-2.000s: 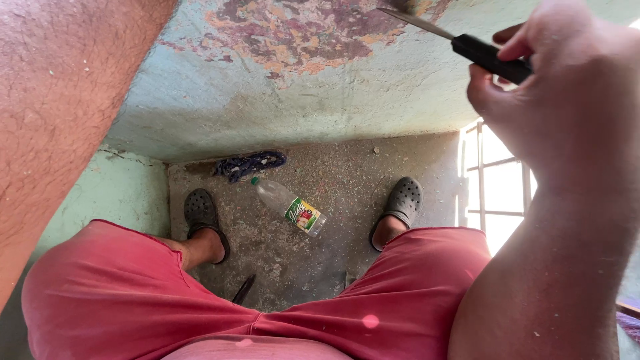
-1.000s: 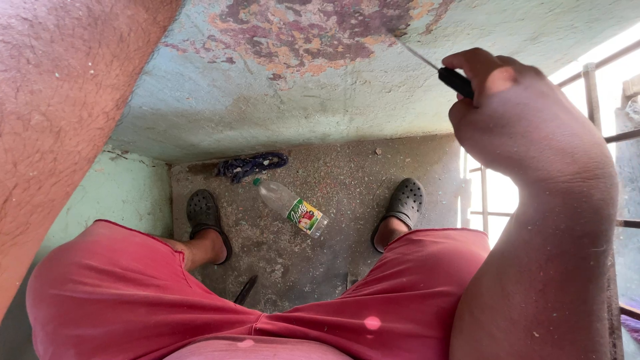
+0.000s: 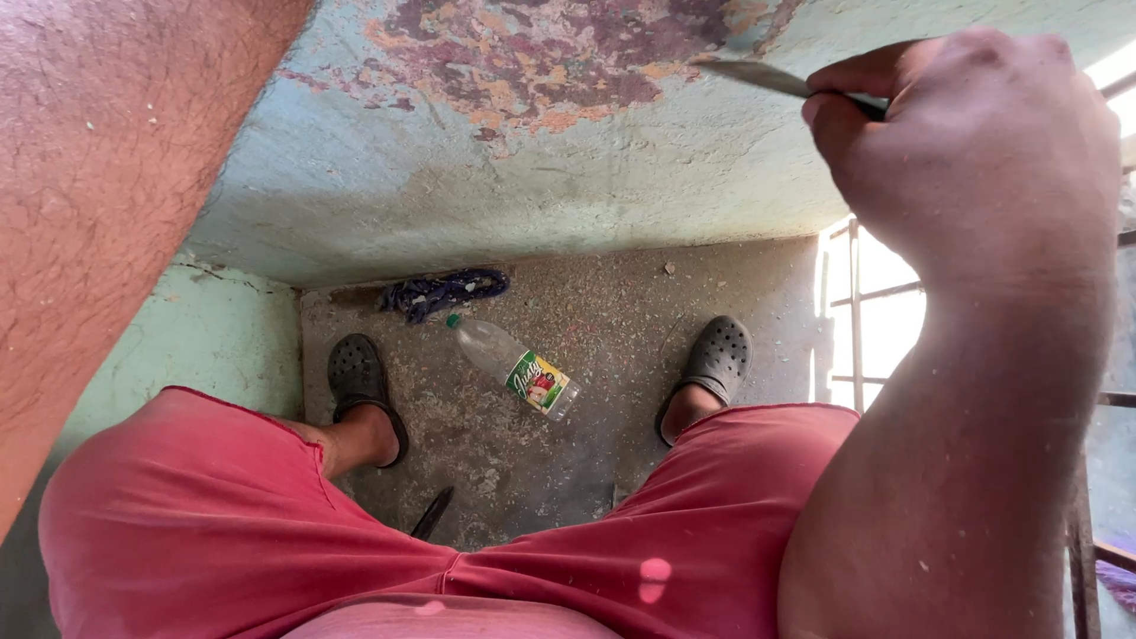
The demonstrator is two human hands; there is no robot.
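My right hand (image 3: 967, 133) is closed round the dark handle of a knife-like blade (image 3: 754, 76) at the upper right. The blade points left, and its tip is at the lower right edge of a patch of peeling paint (image 3: 568, 62) on the pale blue-green wall (image 3: 550, 195). Purple and orange layers show within that patch. On the left, my left forearm (image 3: 133, 160) reaches up past the top edge of the view, so my left hand is hidden.
Paint flakes lie scattered over the concrete floor (image 3: 568, 470). A plastic bottle (image 3: 515, 364) with a green cap lies between my clogs (image 3: 359, 373), near a dark blue cloth (image 3: 448, 291). A dark narrow object (image 3: 433, 513) is on the floor. Metal bars (image 3: 856, 311) stand at the right.
Since the last earlier frame, the blade tip has moved lower on the wall, from the right side of the peeled patch towards its lower edge. My left arm remains at the left.
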